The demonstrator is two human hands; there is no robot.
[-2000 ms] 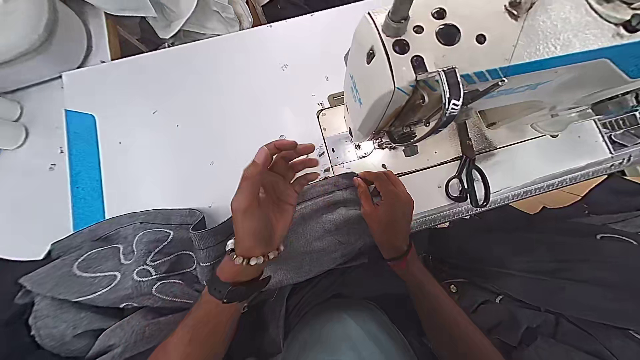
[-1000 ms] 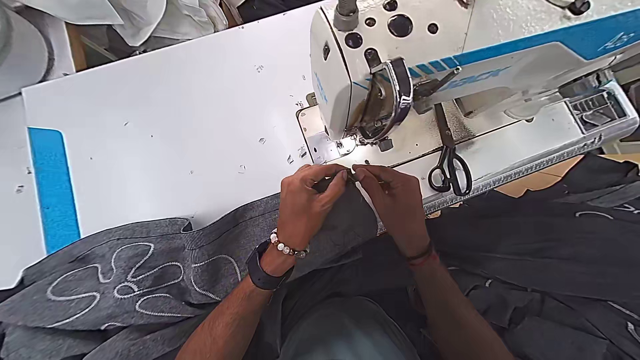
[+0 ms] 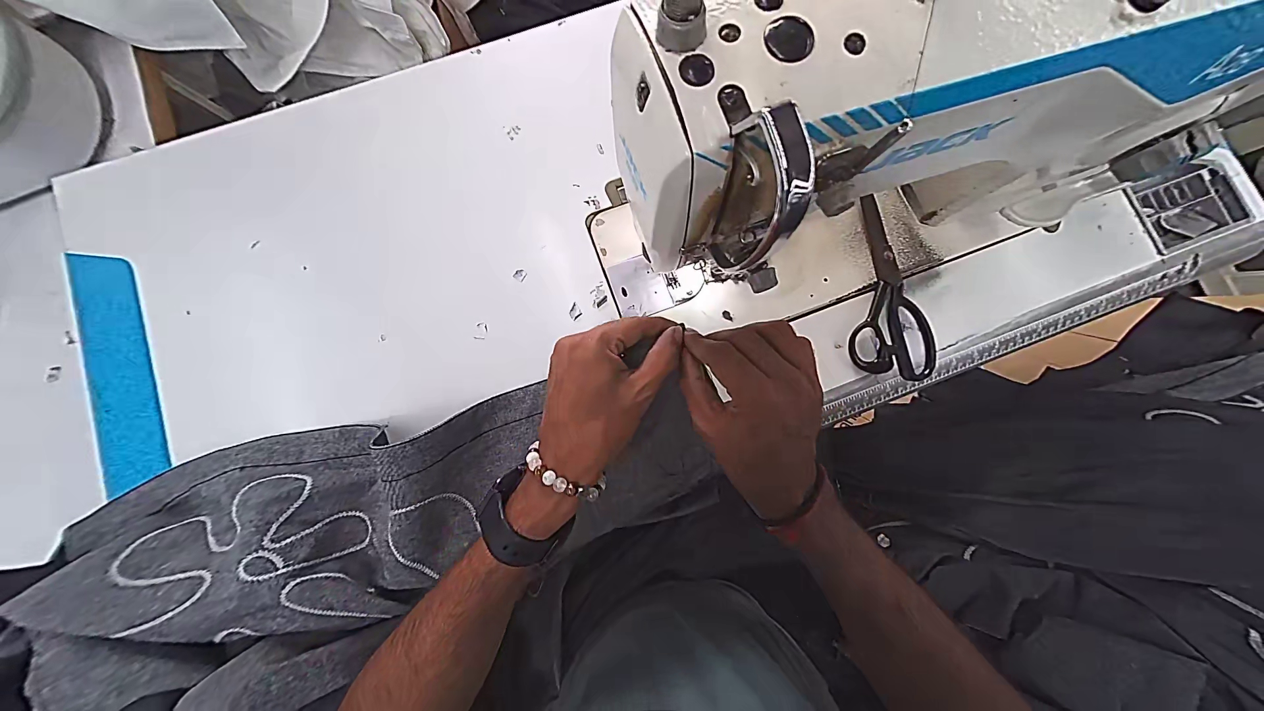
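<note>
Dark grey fabric (image 3: 454, 425) with white flower-shaped stitching lies along the table's near edge and over my lap. My left hand (image 3: 604, 395), wearing a beaded bracelet and a black wristband, pinches the fabric's upper corner between thumb and finger. Touching it at the fingertips, my right hand (image 3: 755, 405) pinches at the same corner; the exact bit between the fingers is too small to make out. Just beyond both hands is the lit needle area of a white and blue Jack sewing machine (image 3: 657, 148). Black-handled scissors (image 3: 894, 316) rest on the machine bed, right of my right hand.
The white sewing table (image 3: 346, 247) carries small scraps and thread bits. White cloth pieces (image 3: 296, 39) are heaped past its far left edge. A measuring tape strip (image 3: 1037, 316) runs along the near edge at right, and more dark fabric (image 3: 987, 474) hangs below it.
Two seconds ago my left hand was raised with its fingers apart; it has come down to the fabric's corner and meets my right hand there. The view has shifted somewhat.
</note>
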